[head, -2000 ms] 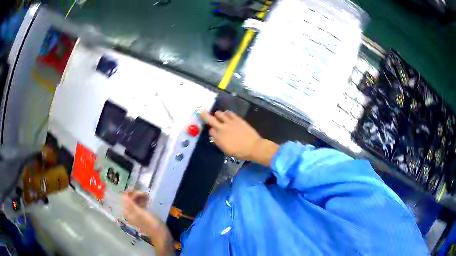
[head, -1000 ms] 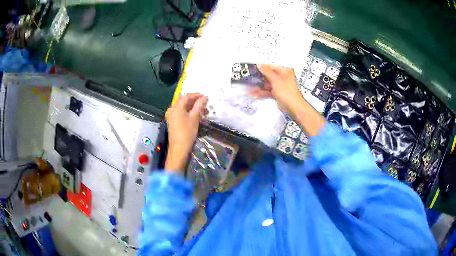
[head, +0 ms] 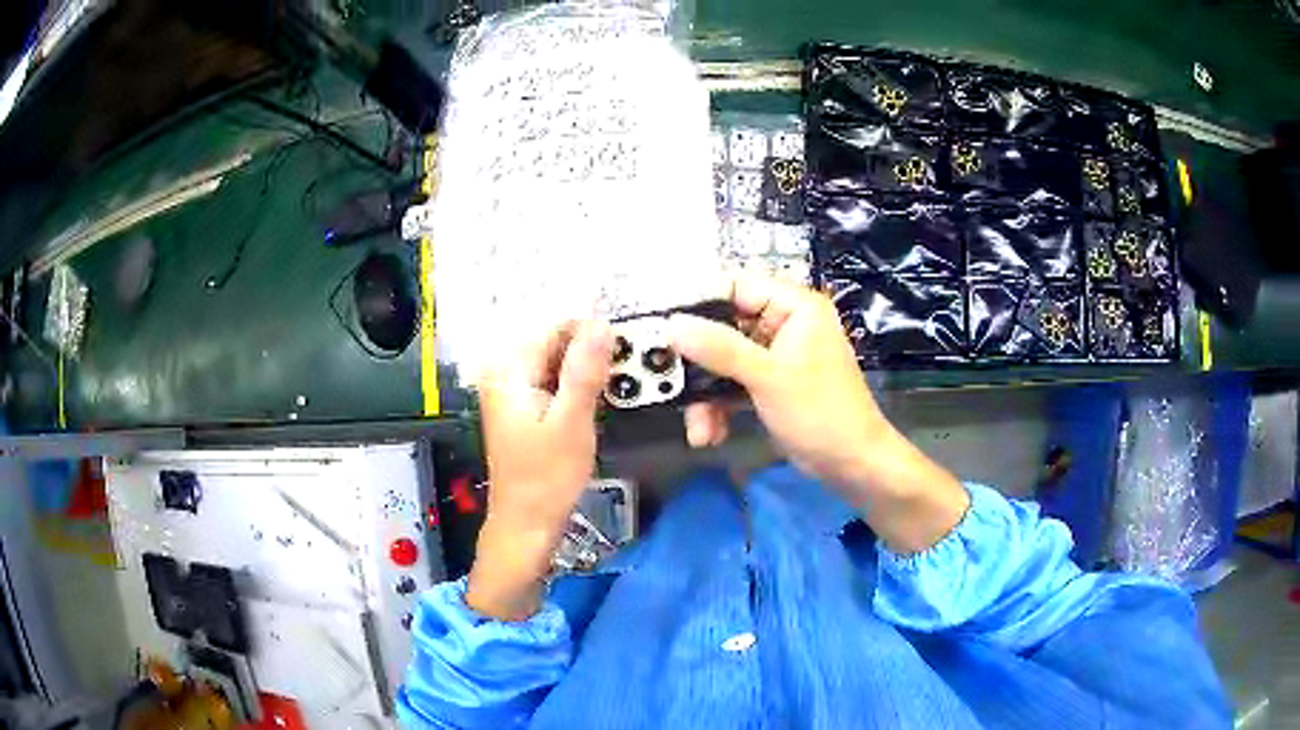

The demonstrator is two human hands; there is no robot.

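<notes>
My left hand [head: 549, 428] and my right hand [head: 798, 374] are together in front of me, in the middle of the view. Between them is a black fixture [head: 699, 312], mostly covered by my right hand. A white camera-shaped cover [head: 660, 382] with three large dark holes lies at its left end. My left fingertips touch the cover's upper left edge. My right thumb lies at its upper right, and other right fingers are behind the fixture.
A stack of white wrapped sheets [head: 570, 171] lies beyond my hands. Right of it are a clear tray of pale pieces [head: 749, 193] and a black blister tray [head: 891, 235] with ringed parts. The white machine top [head: 307, 549] with its red button [head: 404, 552] is lower left.
My hands have come together, and the white cover now shows at the fixture's end, where rings showed before. The view has turned, so the trays lie straighter ahead.
</notes>
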